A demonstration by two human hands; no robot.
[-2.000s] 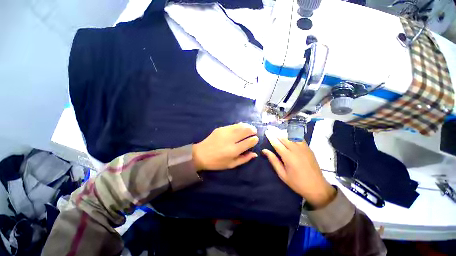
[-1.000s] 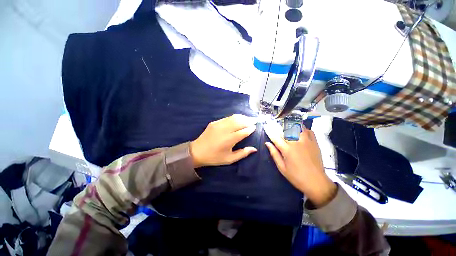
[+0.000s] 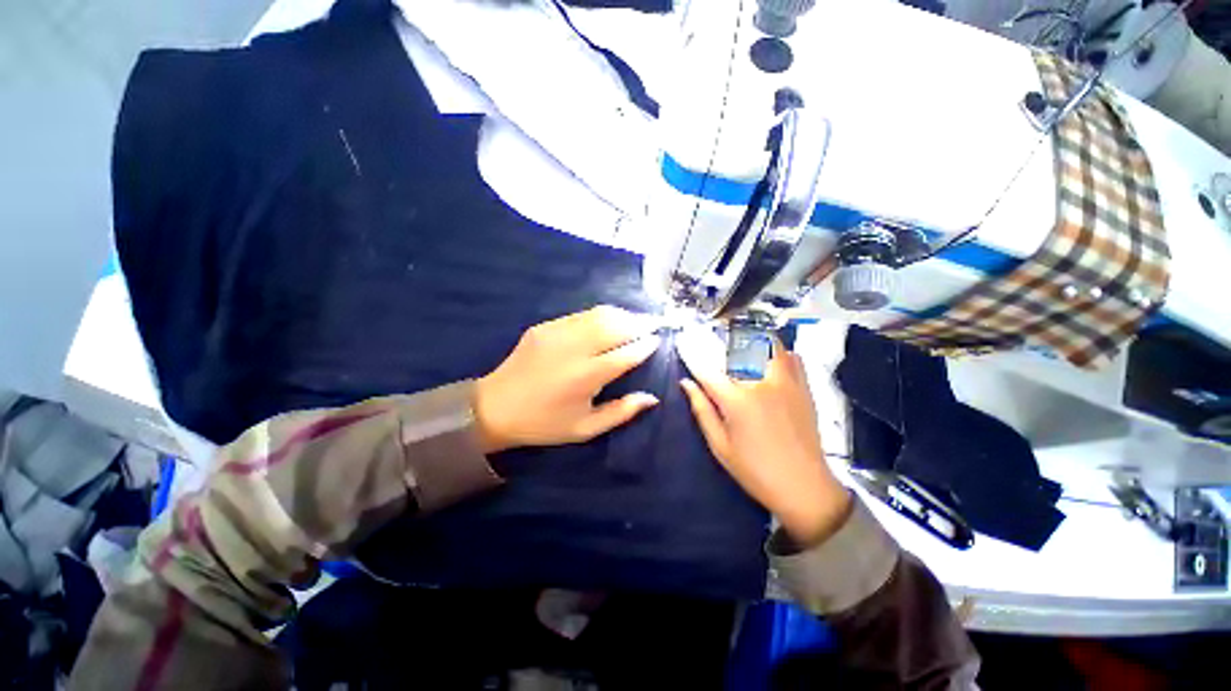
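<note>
The dark navy garment panel [image 3: 311,230] lies spread left of and below the needle area [image 3: 686,300], which is in bright glare. My left hand [image 3: 560,378] presses on the panel just left of the needle, fingertips near the presser foot, thumb apart. My right hand [image 3: 763,425] holds the panel down on the right, its fingers around a bluish-grey block [image 3: 751,348]. The fingertips of both hands nearly meet below the needle. The seam and the cloth under the fingertips are hidden by glare and fingers.
The white machine head [image 3: 891,122] with checked cloth [image 3: 1107,216] stands at upper right. Small dark pieces [image 3: 945,432] and black snips [image 3: 918,510] lie on the white table [image 3: 999,574] at right. Pale lining [image 3: 540,176] lies above the panel. Grey cloth pieces [image 3: 61,466] are heaped at left.
The whole view has shifted, so machine, panel and hands appear further left. Both hands stay at the needle in nearly the same pose. No clear movement of the panel relative to the machine shows.
</note>
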